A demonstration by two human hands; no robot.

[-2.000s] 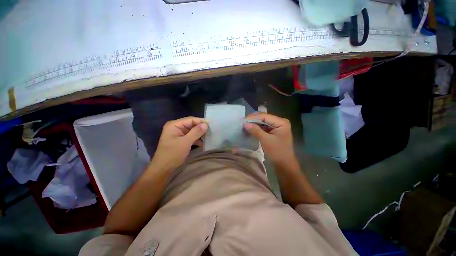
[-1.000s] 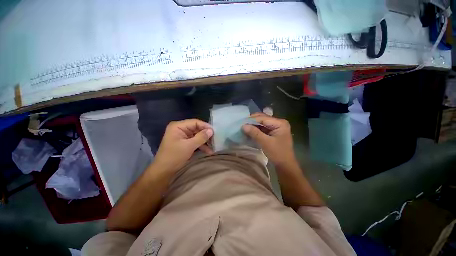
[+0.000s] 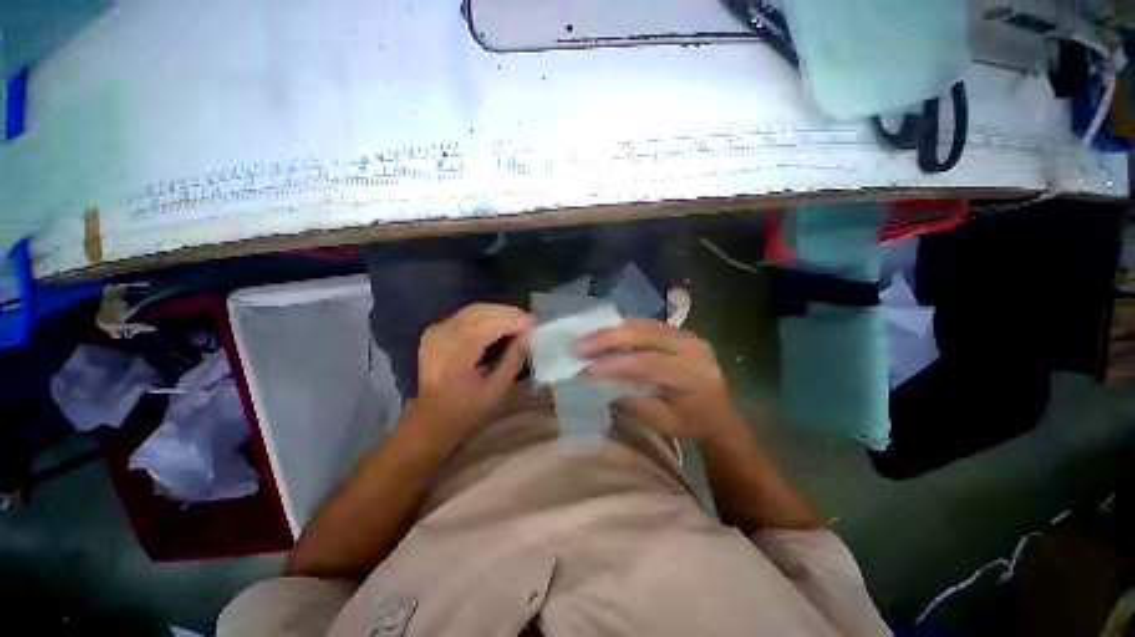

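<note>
A small pale mint cloth piece [image 3: 563,345] is held over the lap, in front of the wearer's waist. My left hand [image 3: 471,361] pinches its left edge with thumb and fingers. My right hand [image 3: 657,370] lies over its right side, fingers across the front. A lower flap of pale cloth hangs below it towards the lap, blurred. Grey-green cloth corners show behind and above it; whether they belong to the same piece I cannot tell.
The white table [image 3: 311,87] has a ruler scale along its front edge. Black-handled scissors [image 3: 942,131] lie under mint cloth [image 3: 871,56]. Below are a white bin [image 3: 317,386], a red bin [image 3: 205,529] with white cloth, and hanging green pieces [image 3: 831,373].
The right hand's fingers have moved over the front of the cloth, which now looks smaller and tilted, with a flap hanging below. The view has shifted, showing more of the table and a blue edge at left.
</note>
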